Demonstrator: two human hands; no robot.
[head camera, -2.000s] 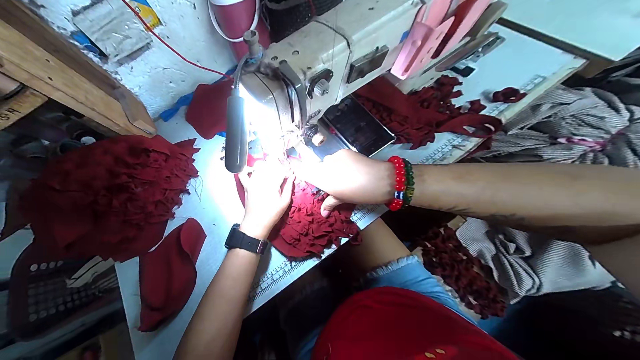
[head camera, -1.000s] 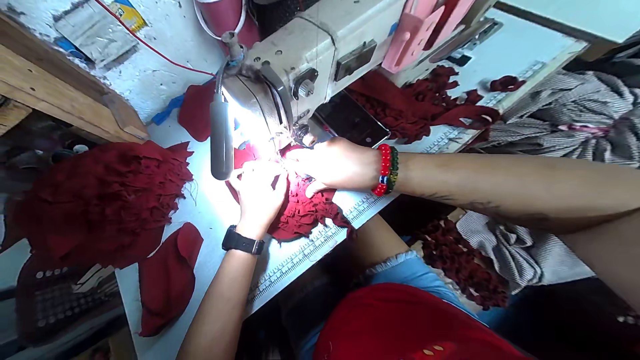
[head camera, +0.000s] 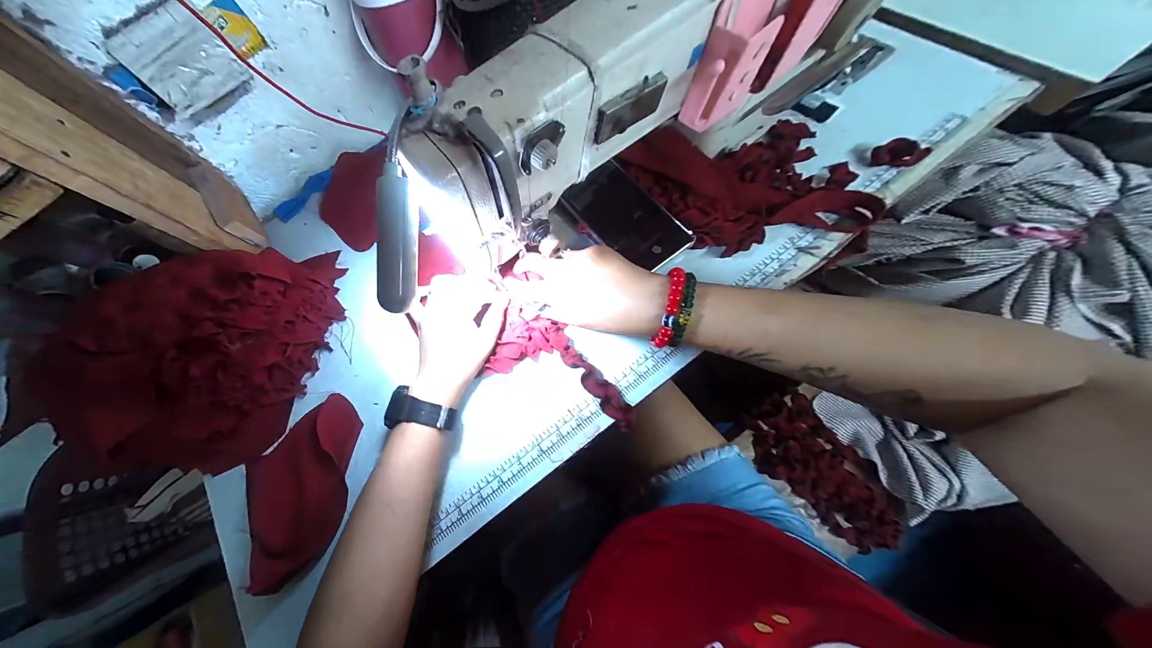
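Observation:
Under the head of a white sewing machine (head camera: 513, 144), both hands rest on ruffled dark red fabric (head camera: 526, 342). My left hand (head camera: 457, 333), with a black watch at the wrist, presses the cloth left of the needle area; glare washes out its fingertips. On the other side, my right hand (head camera: 598, 290), wearing beaded bracelets, holds the fabric with its fingers near the presser foot. A narrow ruffled red strip (head camera: 594, 378) trails from the cloth to the table's front edge. The needle itself cannot be made out. A grey lamp (head camera: 397, 238) hangs beside the machine head.
A large ruffled red piece (head camera: 189, 351) and a plain red piece (head camera: 301, 495) lie at left. A dark phone (head camera: 625, 216) sits behind my right hand, near more red ruffles (head camera: 720, 198). A measuring tape (head camera: 540, 459) runs along the table's front edge. Striped grey fabric (head camera: 1017, 234) is bundled at right.
The ruffled fabric beneath my hands has shifted, with less of it showing in front of them, and a narrow strip now hangs toward the table edge. Both hands stay beside the needle area.

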